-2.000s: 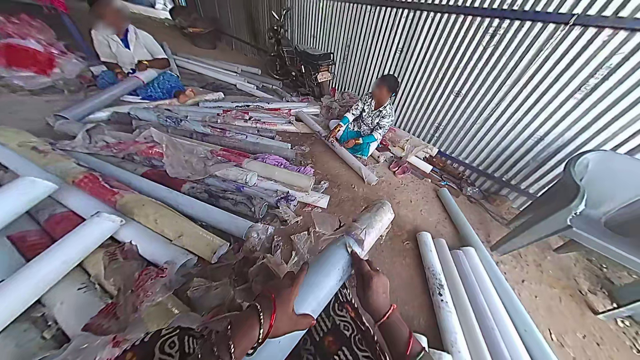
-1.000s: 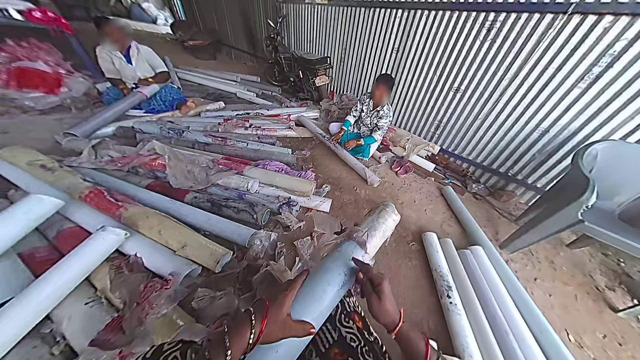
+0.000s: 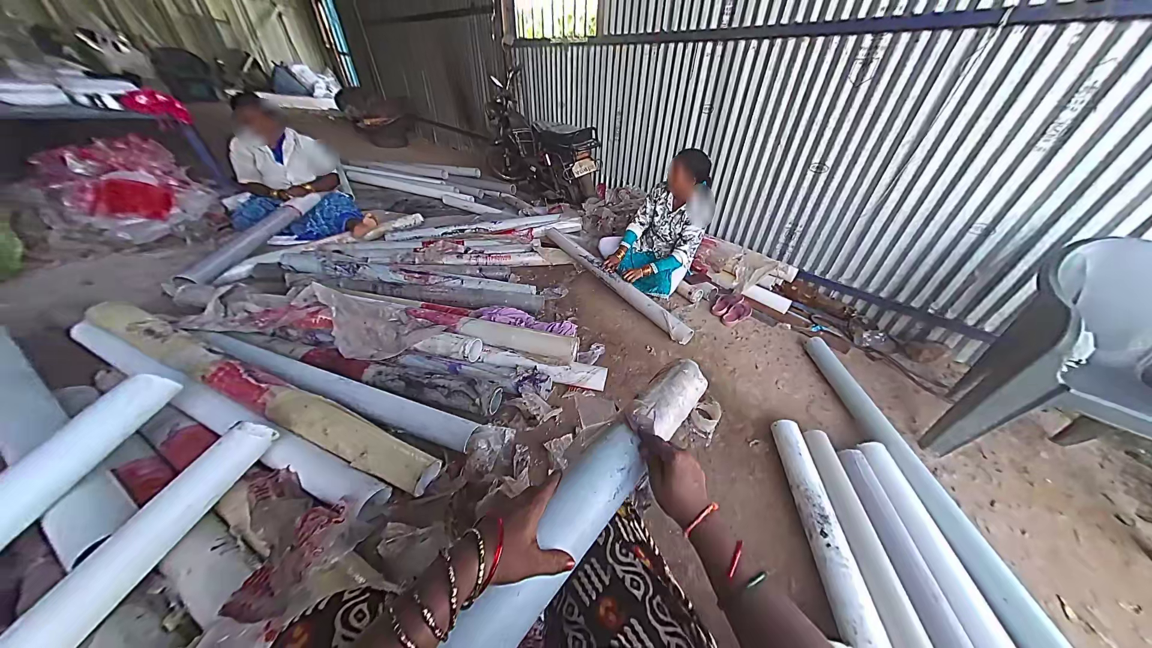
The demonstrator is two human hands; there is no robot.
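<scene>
A pale blue-grey tube lies slanting across my lap, its far end wrapped in whitish plastic film. Around its near part my left hand is closed, thumb on top. My right hand is at the edge of the film on the tube's right side, its fingers bent together; whether they pinch film or hold something small is hidden. Beneath the tube, patterned dark cloth covers my lap.
Many tubes, some in torn film, lie to the left. Several white tubes lie at right, beside a long bluish tube and a grey plastic chair. Two people sit further back with tubes. A motorcycle stands by the corrugated wall.
My right hand has shifted slightly about the film's edge, while my left hand stays on the tube. The view has tilted up somewhat.
</scene>
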